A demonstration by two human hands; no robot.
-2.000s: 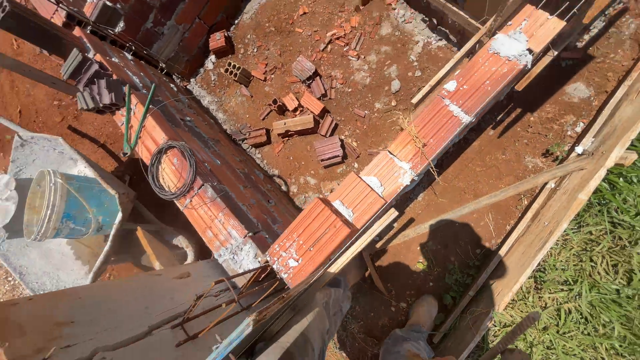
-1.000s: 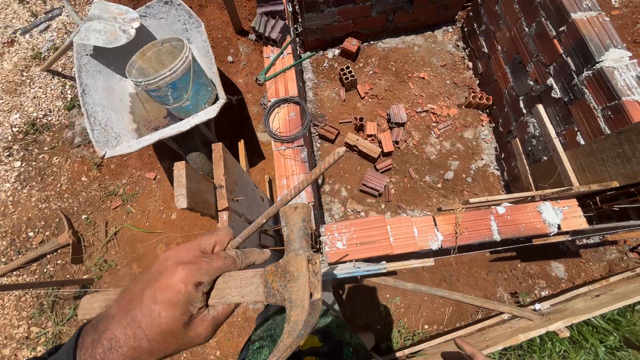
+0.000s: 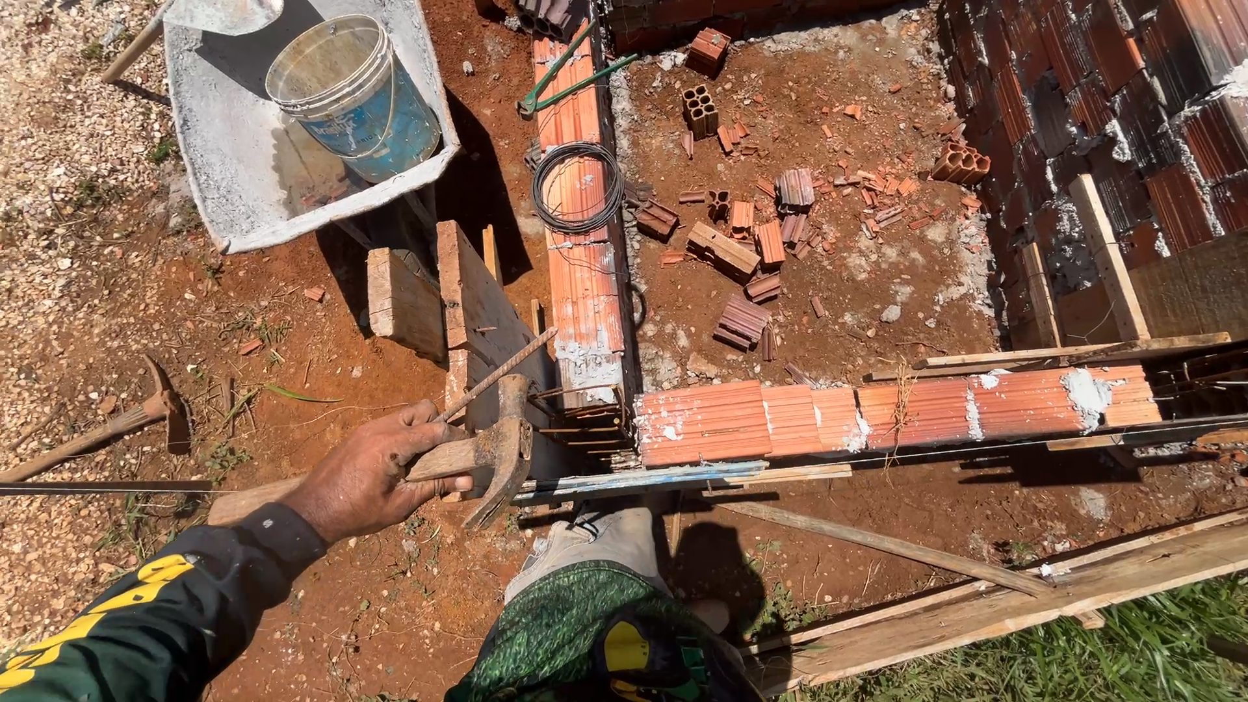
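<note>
My left hand point(image 3: 375, 473) comes in from the lower left, its fingers closed round the wooden handle of a worn claw hammer point(image 3: 507, 453). The same hand also holds a rusty steel bar point(image 3: 502, 373), which slants up to the right behind the hammer head. The hammer head is just left of the wall corner, where thin steel bars point(image 3: 585, 429) stick out beside the hollow clay bricks point(image 3: 702, 419). A blue-stained strip point(image 3: 643, 478) runs along the near edge of that wall. My right hand is out of view.
A wheelbarrow point(image 3: 219, 185) holds a bucket point(image 3: 366, 107). On the left wall point(image 3: 580, 292) lie a wire coil point(image 3: 541, 200) and green-handled cutters point(image 3: 561, 88). A mattock-like tool point(image 3: 107, 429) lies at left. Upright boards point(image 3: 478, 302) stand near the corner; broken bricks point(image 3: 741, 322) litter the enclosed floor.
The view has swung since two seconds ago, when neither hand showed. Since one second ago, my left hand with the hammer and bar has moved away from the camera, towards the wall corner.
</note>
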